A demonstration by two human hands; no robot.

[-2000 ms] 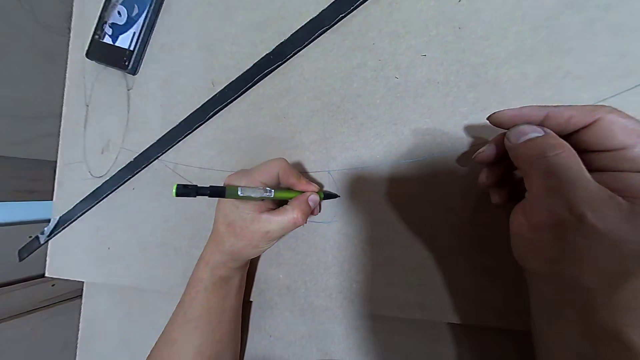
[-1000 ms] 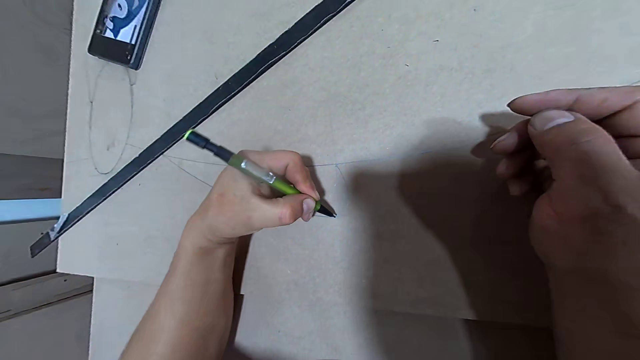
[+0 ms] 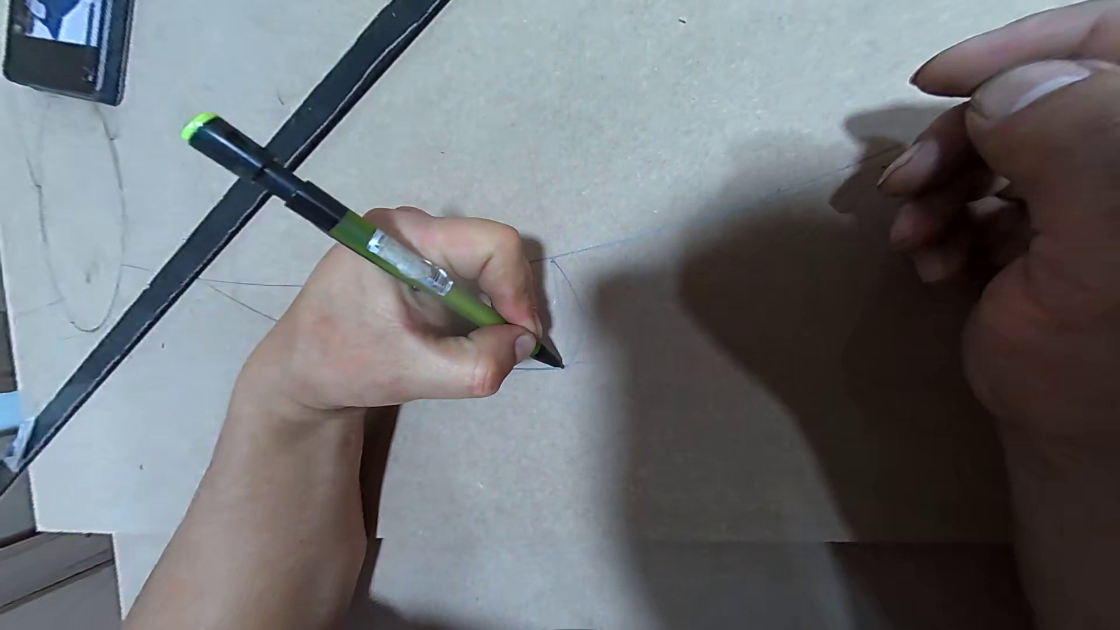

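My left hand (image 3: 411,306) holds a green and black mechanical pencil (image 3: 350,232), its dark tip touching a sheet of brown cardboard (image 3: 490,490). Thin lines are drawn around the tip: a curved one running up to the right and a short arc just beside it. My right hand (image 3: 1032,201) is at the right edge, above the cardboard, with thumb and fingers curled loosely; whether the thumb and forefinger touch is not clear, and nothing shows between them. Its shadow falls across the drawn curve.
A long black strip (image 3: 201,236) lies diagonally over the cardboard, passing beneath the pencil's rear end. At the upper left lies a phone (image 3: 66,66) with a lit screen, above a drawn oval. The cardboard's stepped edge shows at the lower left.
The pencil tip has moved down from the upper curve, and a short arc now shows there. My left hand still holds the pencil. The view has shifted closer to the cardboard.
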